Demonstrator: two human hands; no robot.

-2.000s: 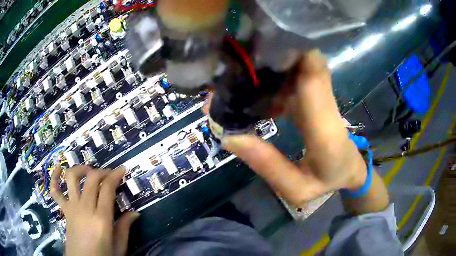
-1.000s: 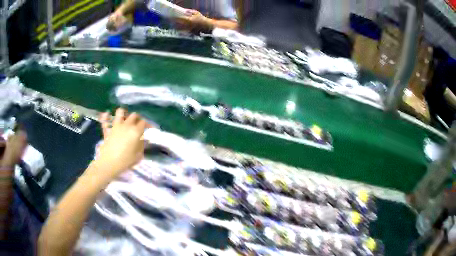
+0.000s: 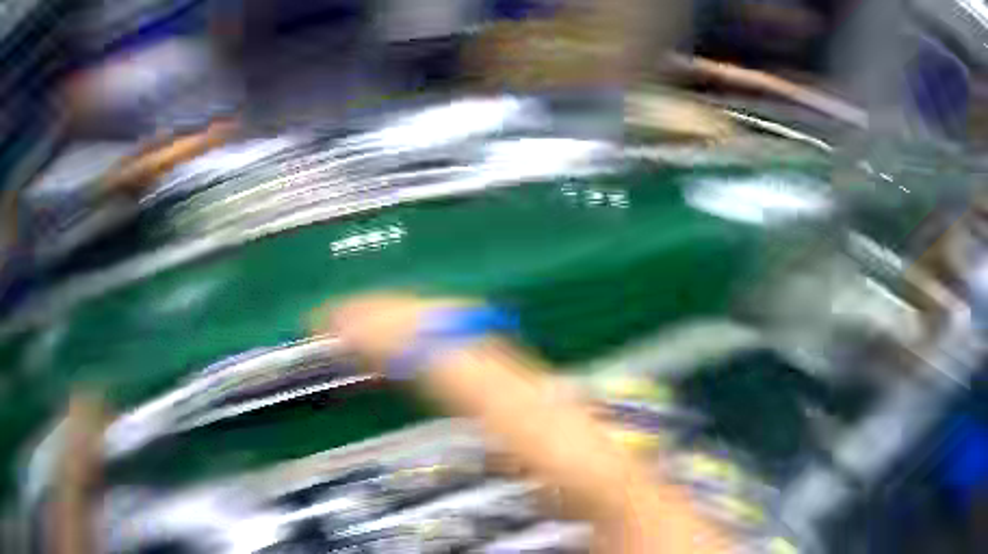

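Note:
The whole view is strongly blurred. My right hand [image 3: 368,325], with a blue band at the wrist, reaches over the green belt to the right end of a long pale power strip [image 3: 260,379]. Its fingers are smeared, so I cannot tell whether it grips the strip. My left hand [image 3: 81,460] is a blurred upright shape at the far left, beside the strip's pale left end. Its fingers cannot be made out, and I cannot tell whether it holds anything.
The green conveyor belt [image 3: 466,254] crosses the view. More strips [image 3: 401,492] lie on the near side, with yellow spots beyond my right forearm. White and pale items [image 3: 455,135] line the belt's far side. Blurred grey equipment [image 3: 807,287] stands at the right.
The view has swung from the bench to the belt. My right hand, earlier at the hanging tool, is now over the belt beside a strip. My left hand now shows lower at the far left.

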